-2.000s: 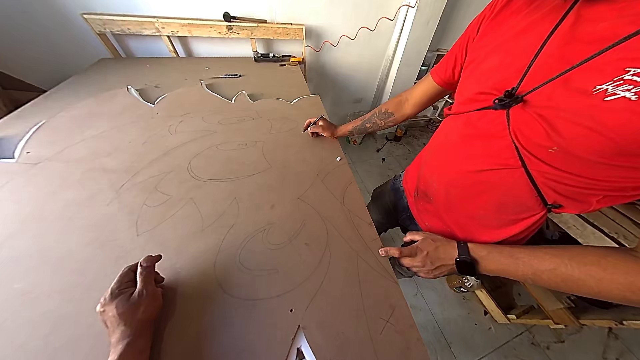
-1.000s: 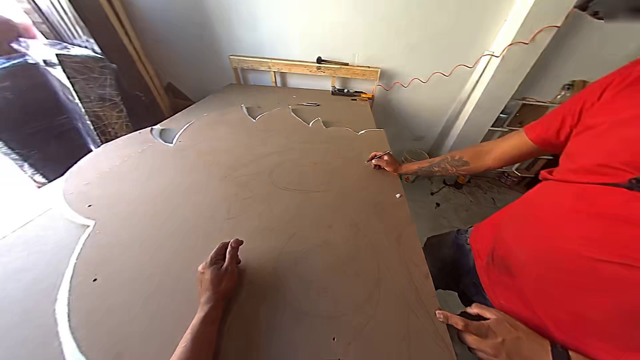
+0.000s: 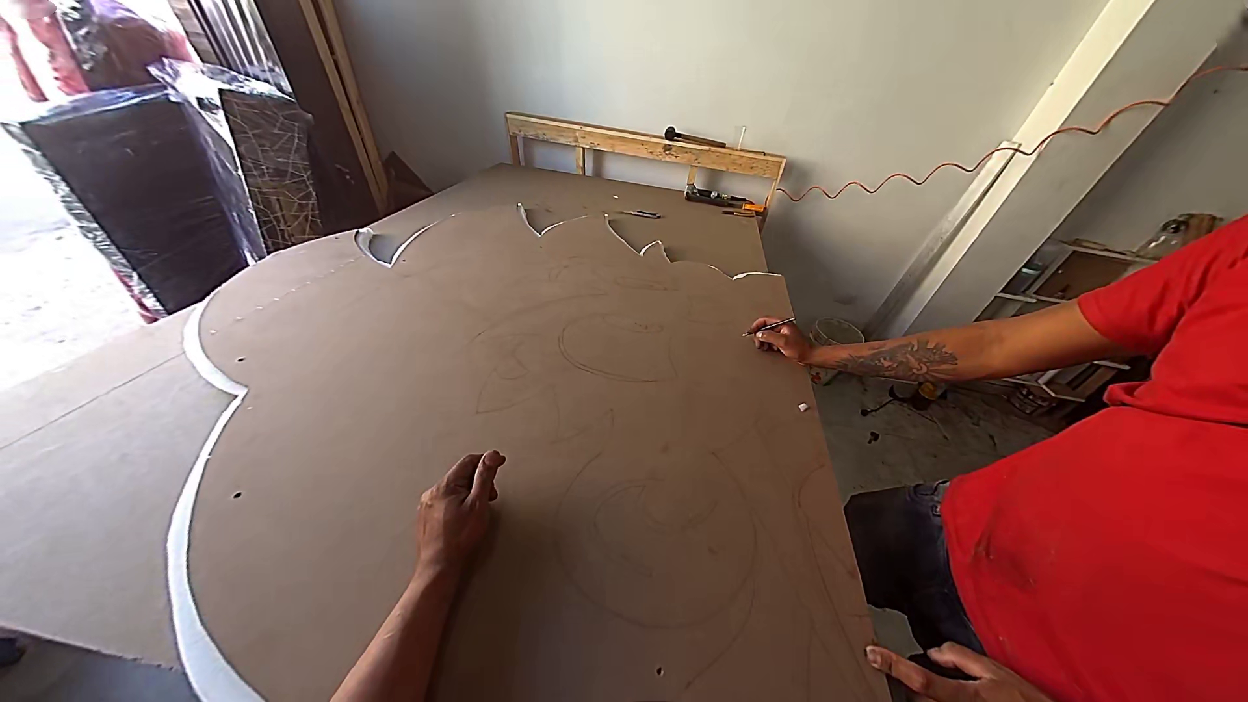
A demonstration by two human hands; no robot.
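Observation:
My left hand rests low over a large brown board, fingers curled together and thumb against them, with nothing visible in it. My right hand is out of view. Faint pencil lines of curves and pointed shapes lie on the board to the right of my left hand. The board's wavy, pale cut edge runs along its left and far sides. Across the board a co-worker's hand holds a pencil at the right edge.
The co-worker's other hand touches the near right edge. Tools, including a black and orange one, lie at the far end by a wooden frame. A red coiled hose crosses the wall. Plastic-wrapped dark panels stand at the left.
The view has swung left and shows more of the board's left side. My left hand stays over the board, fingers curled. The co-worker's hand remains at the right edge.

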